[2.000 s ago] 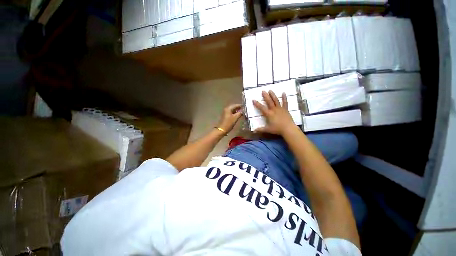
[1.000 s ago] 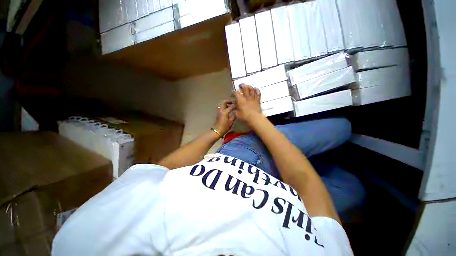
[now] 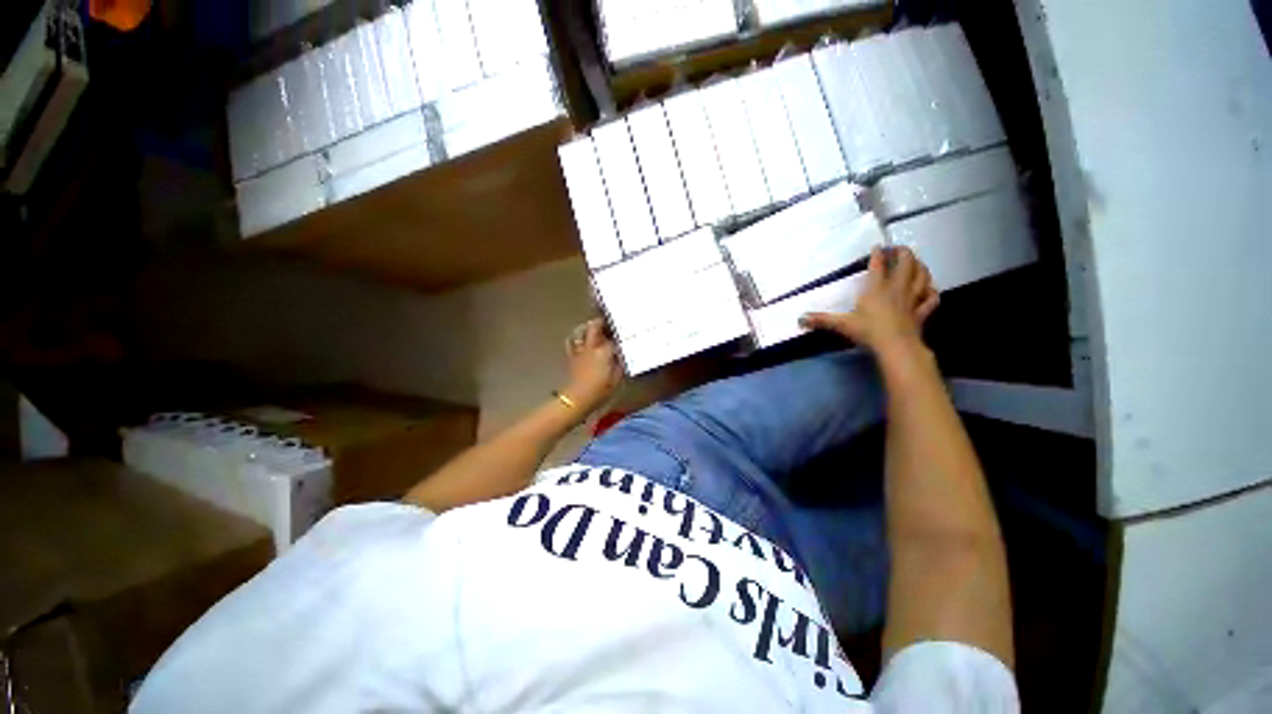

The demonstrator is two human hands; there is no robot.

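Observation:
White wrapped boxes (image 3: 739,154) stand in a tight row in front of me, with clear film on them. In the nearer row, a wrapped box (image 3: 801,243) sits tilted above another wrapped box (image 3: 809,306). My right hand (image 3: 890,304) is on this lower box, thumb at its near edge and fingers at its far edge. The palm hides its right end. My left hand (image 3: 596,366) is at the left side of the box block, fingers bent near the corner of the nearest boxes (image 3: 674,300). What its fingertips touch is hidden.
A brown carton (image 3: 433,230) with wrapped boxes (image 3: 405,84) is at the upper left. More white boxes (image 3: 670,25) show at the top. White boxes with hang tabs (image 3: 230,467) stand beside a brown carton (image 3: 398,453) at left. A white bench surface (image 3: 1158,251) runs along the right.
My right hand has moved from the left corner of the block rightward to the lower box by the tilted one. My left hand stays near the left side. The view has shifted.

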